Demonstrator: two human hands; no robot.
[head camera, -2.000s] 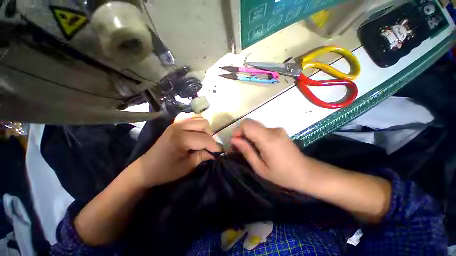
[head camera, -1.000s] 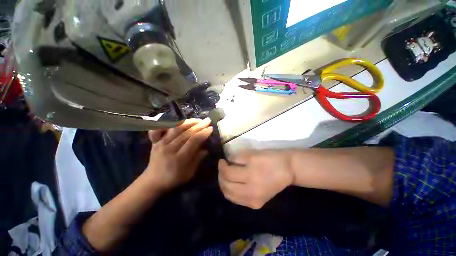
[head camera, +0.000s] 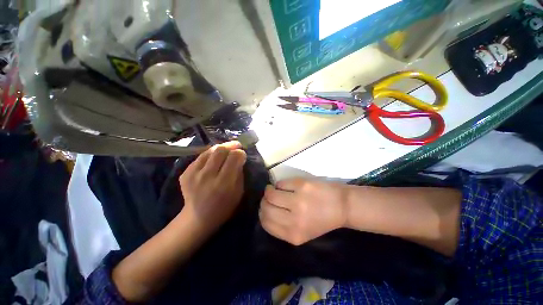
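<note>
Black cloth (head camera: 149, 208) lies under both hands and runs up to the needle area of the sewing machine (head camera: 107, 113). My left hand (head camera: 215, 179) lies on the cloth just in front of the presser foot area, fingers together and pointing at it. My right hand (head camera: 302, 209) is closed on the cloth edge at the front of the machine bed, right of my left hand. The needle and presser foot are mostly hidden by the machine head and my left fingertips.
Shears with yellow and red handles (head camera: 407, 112) and pink and blue snips (head camera: 314, 105) lie right of the needle. A black case (head camera: 493, 58) lies further right. A green panel (head camera: 297, 44) stands behind. White cloth (head camera: 44, 262) hangs at the lower left.
Two seconds ago both hands pinched the cloth together in front of the bed. Now my left hand is up by the needle area and my right hand holds the edge apart from it.
</note>
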